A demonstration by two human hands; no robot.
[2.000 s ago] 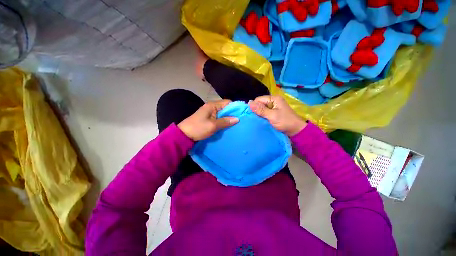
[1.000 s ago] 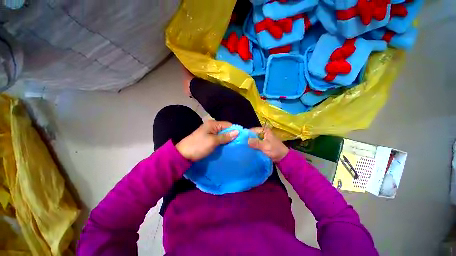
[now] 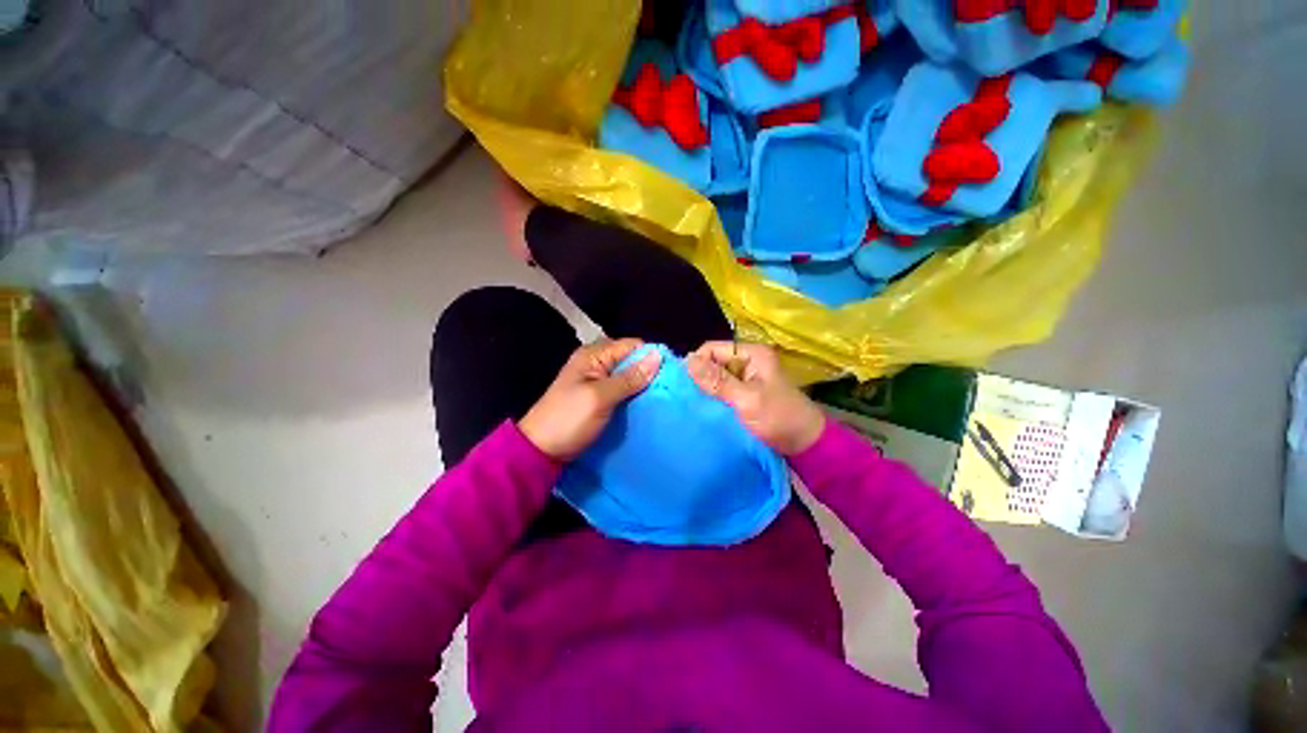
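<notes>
A light-blue plush piece (image 3: 674,465) is held above my lap with its plain, shallow hollow side up. My left hand (image 3: 585,401) pinches its raised rim at the top left of the piece. My right hand (image 3: 763,395) pinches the same rim just to the right, with a small gap between the two sets of fingertips. The lower edge of the piece hangs free toward my lap. A thin dark line shows by my right fingers; I cannot tell whether it is a needle or thread.
A full yellow plastic bag (image 3: 939,318) holds blue pieces with red bows (image 3: 968,151) beyond my knees. An open carton (image 3: 1068,465) with a dark tool (image 3: 995,453) lies at right. A crumpled yellow bag (image 3: 108,530) lies left, a greyish woven sack (image 3: 244,122) upper left.
The view has shifted slightly since a second ago. My fingertips on the rim have moved a little apart, and both hands still hold the piece.
</notes>
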